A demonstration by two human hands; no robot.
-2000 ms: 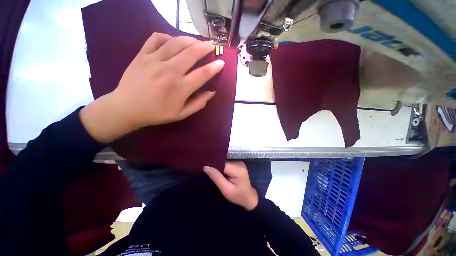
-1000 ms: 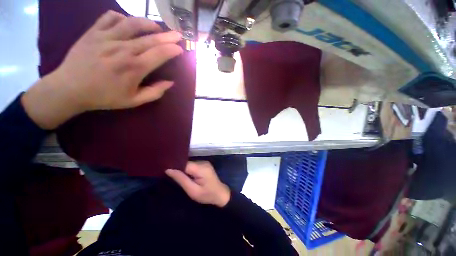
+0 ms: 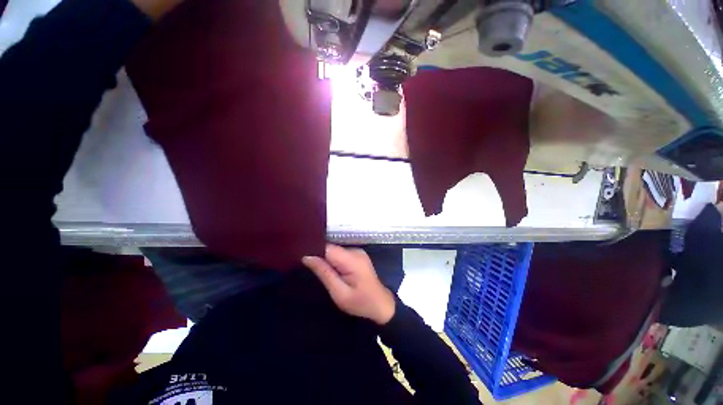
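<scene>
A large maroon garment panel (image 3: 238, 134) lies flat left of the needle, and its lower end hangs over the table's front edge. Its straight right edge runs up to the presser foot and needle (image 3: 325, 63) under a bright glare. My right hand (image 3: 353, 283) pinches the panel's lower right corner just below the table edge. My left hand (image 3: 157, 6) is almost wholly cut off by the top edge; only a bit near the wrist shows, so its fingers are hidden. A small maroon cut panel (image 3: 469, 130) with two legs lies apart, right of the needle.
The white machine head (image 3: 602, 79) with blue stripe spans the upper right. A round grey-tipped knob (image 3: 387, 101) stands right of the foot. Below the table edge (image 3: 476, 236) are a blue crate (image 3: 487, 312) and maroon cloth (image 3: 591, 308) beside it. More maroon cloth lies lower left.
My left hand has left the panel near the needle and moved up to the top edge of the picture. My right hand still pinches the lower corner.
</scene>
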